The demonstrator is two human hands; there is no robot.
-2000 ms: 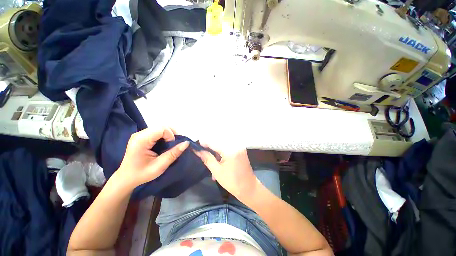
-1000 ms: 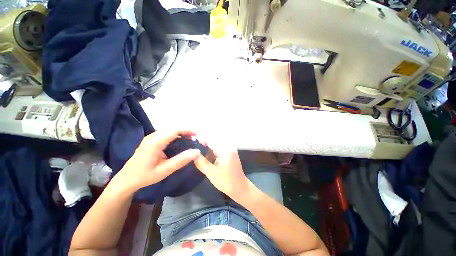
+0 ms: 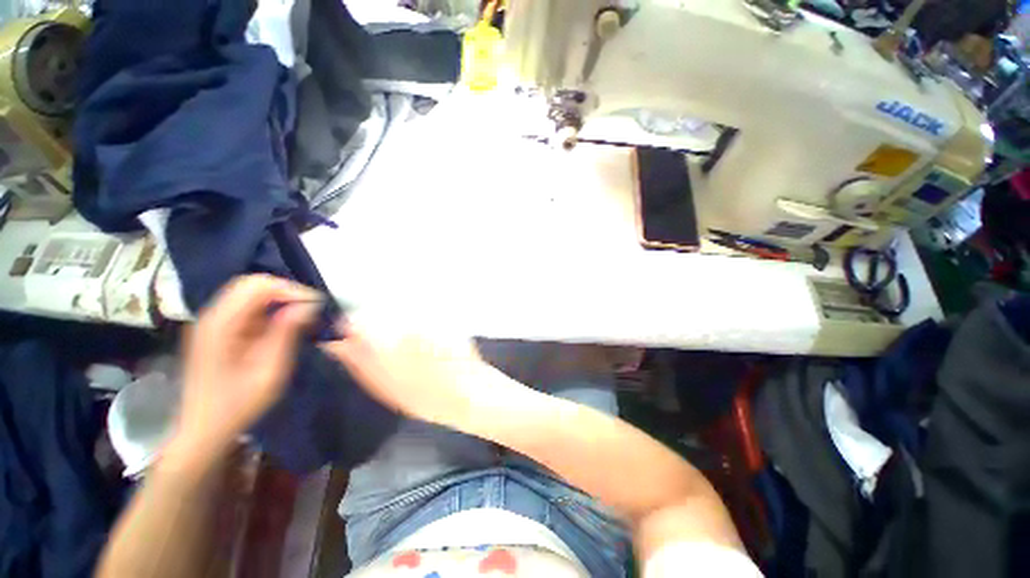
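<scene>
A navy garment (image 3: 186, 124) lies in a large heap at the left of the white table and runs down to my hands and lap. My left hand (image 3: 243, 344) is blurred and pinches the navy cloth near the table's front edge. My right hand (image 3: 401, 356) is beside it, its fingertips on the same cloth, partly washed out by bright light. The cream sewing machine (image 3: 723, 68) with "JACK" lettering stands beyond. The cloth is not under its needle area.
A smartphone (image 3: 666, 198) lies under the machine arm. Thin tools (image 3: 751, 245) and black-handled scissors (image 3: 875, 277) are right of it. A yellow bottle (image 3: 482, 57) stands left of the needle. A second machine (image 3: 45, 79) is far left. Grey and navy garments (image 3: 796, 452) hang below right.
Both hands have moved left with the navy cloth. The left hand has shifted farther left and is blurred. The right forearm now reaches across my lap. The view has shifted slightly.
</scene>
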